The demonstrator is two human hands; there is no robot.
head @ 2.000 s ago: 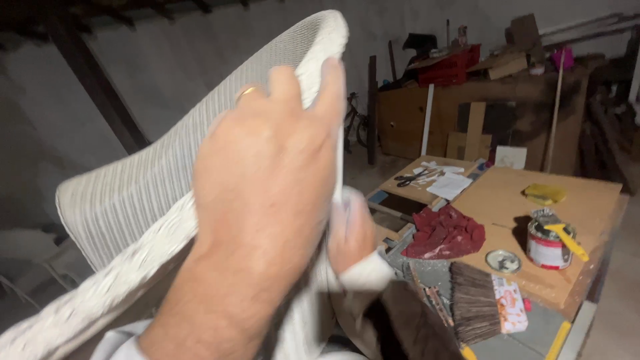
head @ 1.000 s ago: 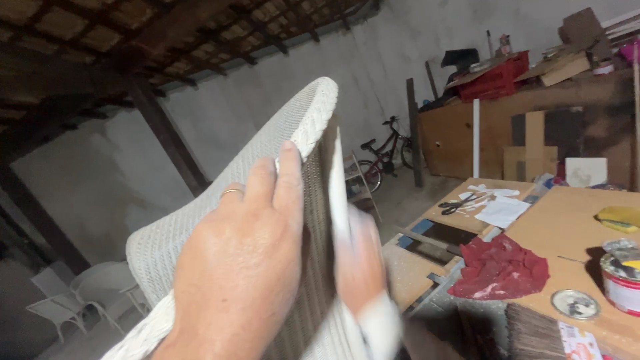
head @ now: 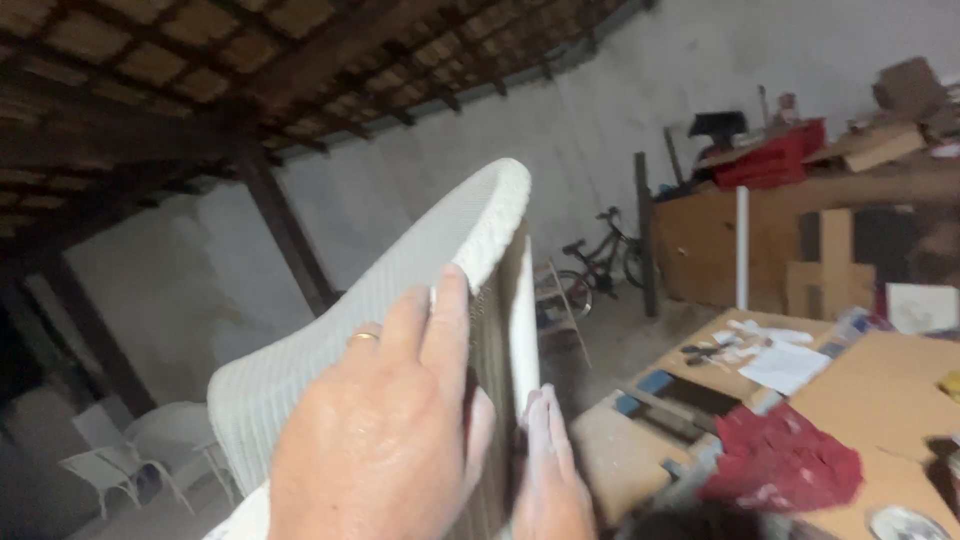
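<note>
A white woven wicker piece of furniture (head: 352, 300), which looks like a chair, stands before me with its braided rim rising to a rounded tip. My left hand (head: 390, 420), with a ring on one finger, rests on that rim with its fingers laid along the braid. Lower and to the right, my right hand (head: 547, 465) is at the base of a smooth white leg or bar (head: 523, 322); its fingertips look whitish. Whether the right fingers close around the bar is hidden.
At right, a wooden worktable (head: 885, 420) carries a crumpled red cloth (head: 787, 457), papers (head: 784, 366), scissors (head: 701, 351) and a round lid (head: 904, 523). Behind stand a bicycle (head: 604, 259), a red crate (head: 772, 157) and a wooden post (head: 277, 217). White chairs (head: 150, 450) are at far left.
My left hand remains on the braided rim. My right hand, higher along the white bar one second ago, is now at its lower end. The view has tilted upward since the oldest frame.
</note>
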